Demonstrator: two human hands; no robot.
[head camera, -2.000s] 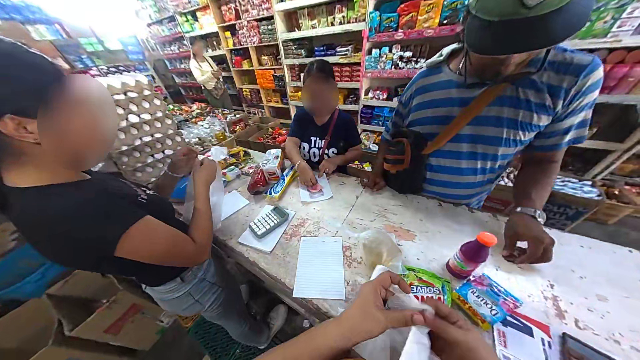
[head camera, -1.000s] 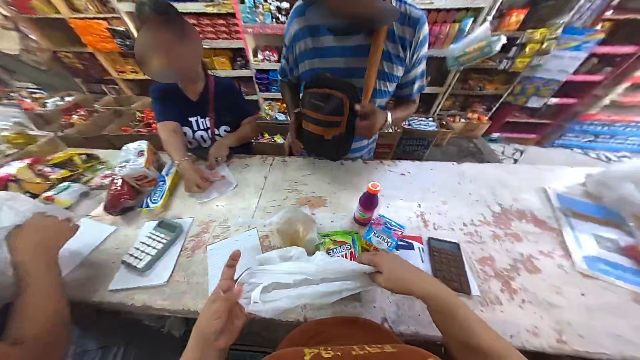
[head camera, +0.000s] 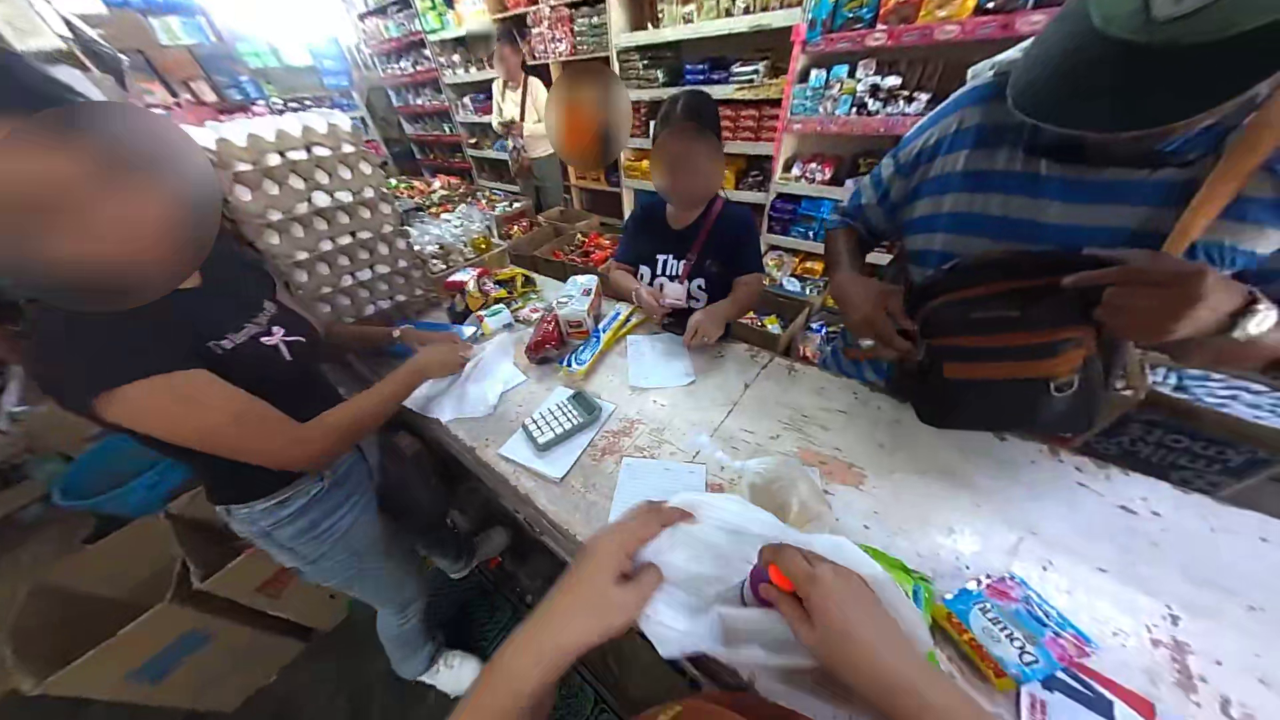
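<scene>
My right hand (head camera: 825, 605) is closed on a purple bottle (head camera: 757, 585) with an orange cap, at the opening of a white plastic bag (head camera: 710, 545). My left hand (head camera: 615, 570) is at the bag's left edge, thumb and fingers apart; whether it pinches the plastic is unclear. A clear bag with pale contents (head camera: 785, 490) lies just behind the white bag. To its right are a green packet (head camera: 905, 580), partly hidden, and a blue Downy packet (head camera: 1015, 620) on a yellow one. Lined paper (head camera: 655, 480) lies partly under the white bag.
A calculator (head camera: 562, 420) rests on paper on the worn counter (head camera: 900, 490). At left a co-worker handles another white bag (head camera: 475, 380) beside stacked egg trays (head camera: 310, 210). Two people stand across the counter, one with a black waist bag (head camera: 1010, 345). Cardboard boxes (head camera: 150, 610) are on the floor.
The purple bottle, standing on the counter in the earlier frames, is now in my right hand at the white bag. The person in stripes now has both hands on the waist bag. The view has swung left.
</scene>
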